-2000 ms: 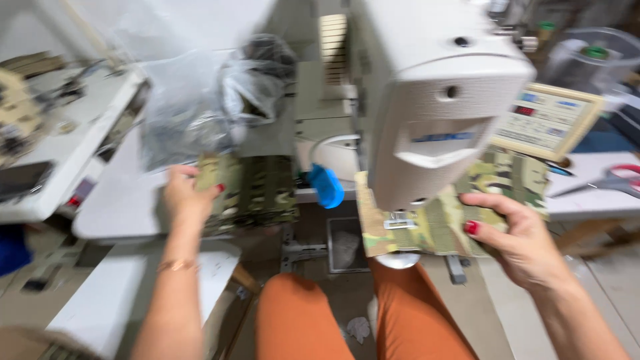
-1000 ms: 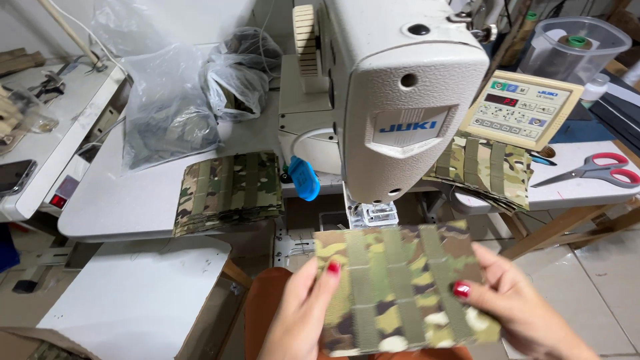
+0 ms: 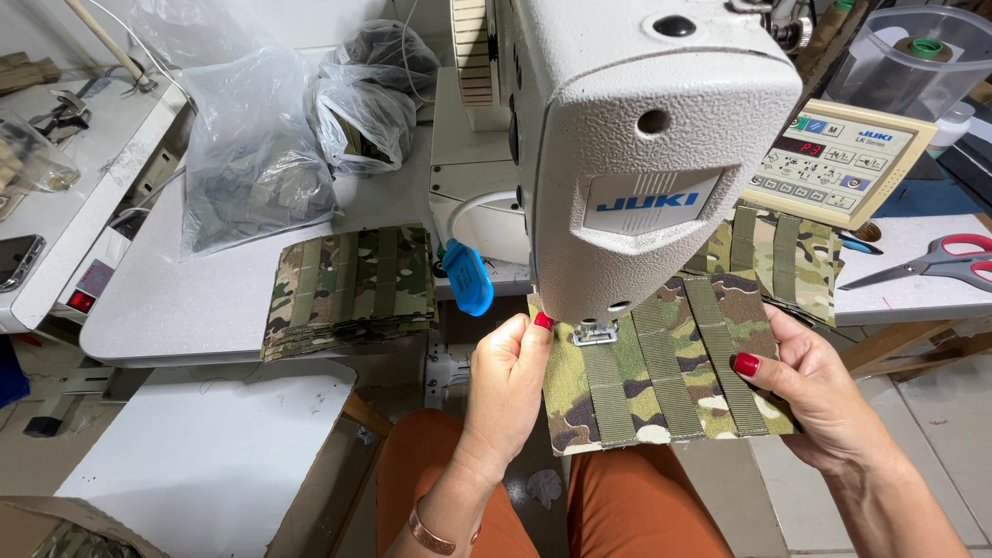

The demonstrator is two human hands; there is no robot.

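A camouflage fabric panel with olive webbing strips (image 3: 647, 387) lies under the presser clamp (image 3: 595, 333) of a white Juki sewing machine (image 3: 651, 155). My left hand (image 3: 504, 387) grips the panel's left edge close to the clamp. With thumb on top and fingers beneath, my right hand (image 3: 814, 387) holds its right edge. The needle is hard to make out behind the machine head. To the left, a stack of similar panels (image 3: 349, 287) rests on the table; more panels (image 3: 783, 256) lie at the right, below the control panel (image 3: 841, 163).
A blue tag-like piece (image 3: 467, 279) hangs beside the machine. Grey-and-red scissors (image 3: 930, 263) lie on the right tabletop. Plastic bags (image 3: 252, 155) with contents stand at the back left. A phone (image 3: 19, 260) lies on the far-left table, and a white board (image 3: 209, 449) is at lower left.
One second ago both hands held the panel in front of the machine, nearer to me; now it is under the clamp. Two seconds ago my left hand was at the left stack.
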